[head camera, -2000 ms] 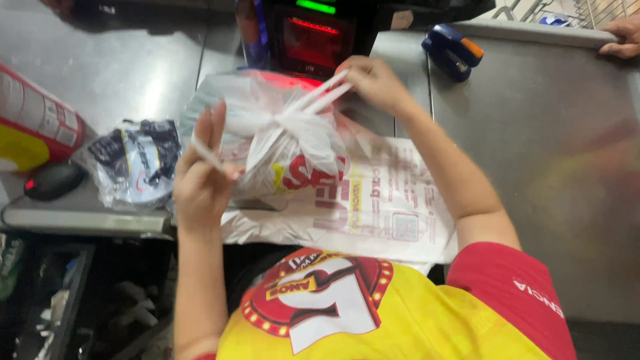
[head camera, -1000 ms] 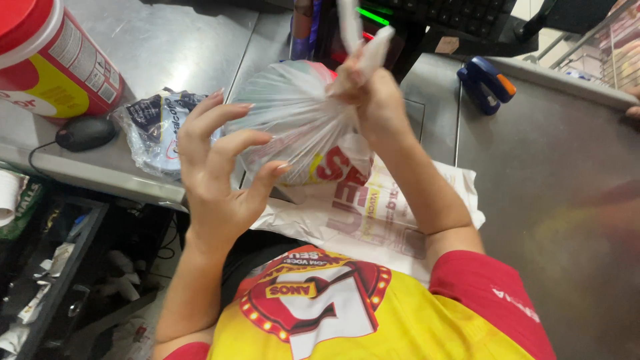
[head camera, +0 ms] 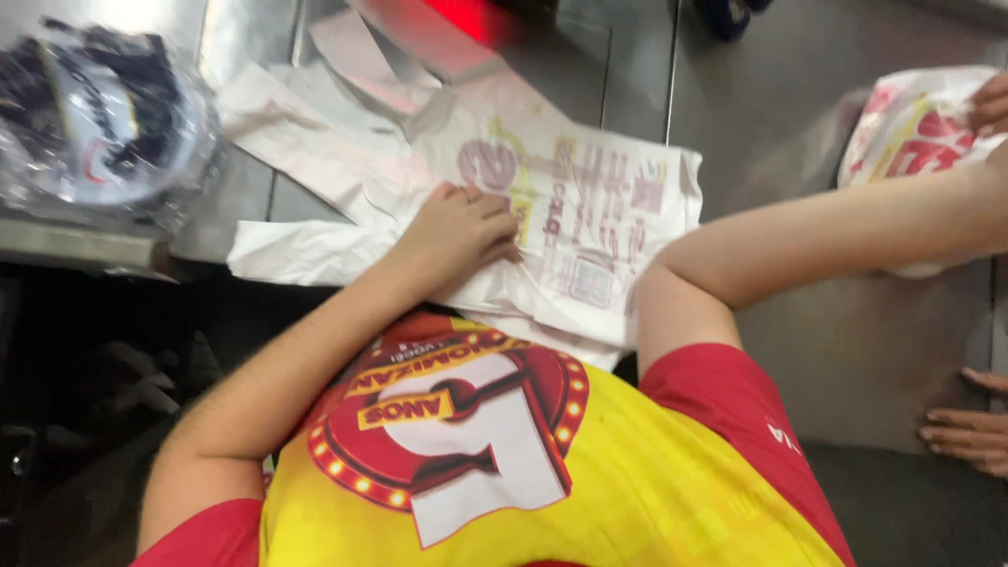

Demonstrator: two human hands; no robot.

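Note:
My left hand is on the upper of the flat white plastic carrier bags at the counter's front edge, its fingers curled on the film; the thumb is hidden. My right arm stretches far to the right, where a filled, printed carrier bag stands on the counter. Fingers touch that bag at the frame's edge; whether they are my right hand's or another person's I cannot tell. The bag's right side is cut off by the frame.
Another person's hand rests at the right edge. A clear plastic-wrapped dark and pale item lies on the metal counter at the left. A dark blue object is at the top, near a blurred red light.
The filled bag has moved from in front of me to the far right, and my right arm has swung out that way. My left hand has come down onto the flat bags.

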